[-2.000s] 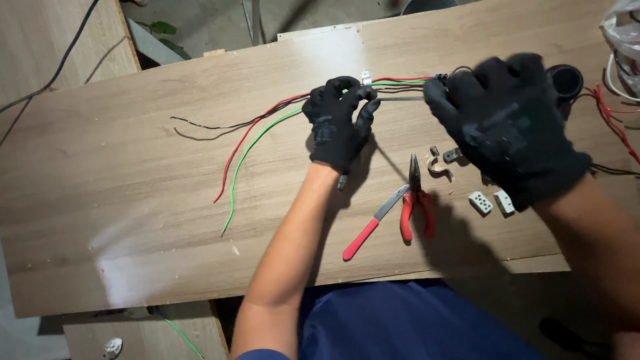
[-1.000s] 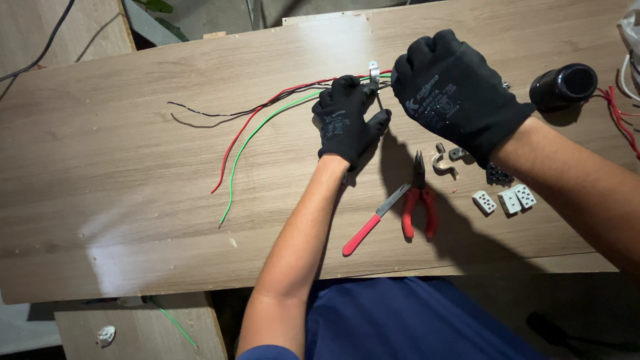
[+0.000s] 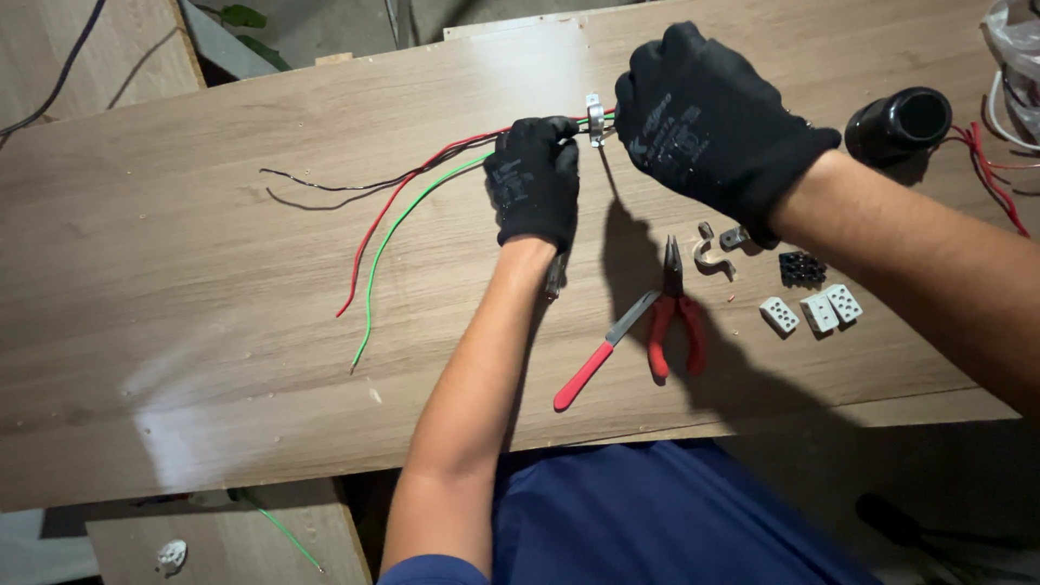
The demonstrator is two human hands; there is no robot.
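Observation:
Red, green and black wires [image 3: 376,236] run along the board and through a metal pipe clamp [image 3: 595,122]. Just left of the clamp, my left hand [image 3: 535,179], in a black glove, has its fingers curled over the wires. My right hand [image 3: 707,122], also gloved, is a fist above and right of the clamp; a thin rod-like shadow meets the clamp's lower tab, and the tool in the fist is mostly hidden. Below lie red-handled long-nose pliers [image 3: 676,325] and a red-handled knife [image 3: 597,361], its blade tip beside the pliers.
Right of the pliers are a loose pipe clamp [image 3: 712,256], a black terminal block [image 3: 803,268] and several white terminal blocks [image 3: 821,313]. A black cylindrical container [image 3: 898,126] lies farther right, near red wires [image 3: 987,175] and a plastic bag [image 3: 1016,73].
My left hand has shifted a little left of the clamp, uncovering more of it. My right hand has moved left to beside the clamp since the oldest frame, uncovering the black container.

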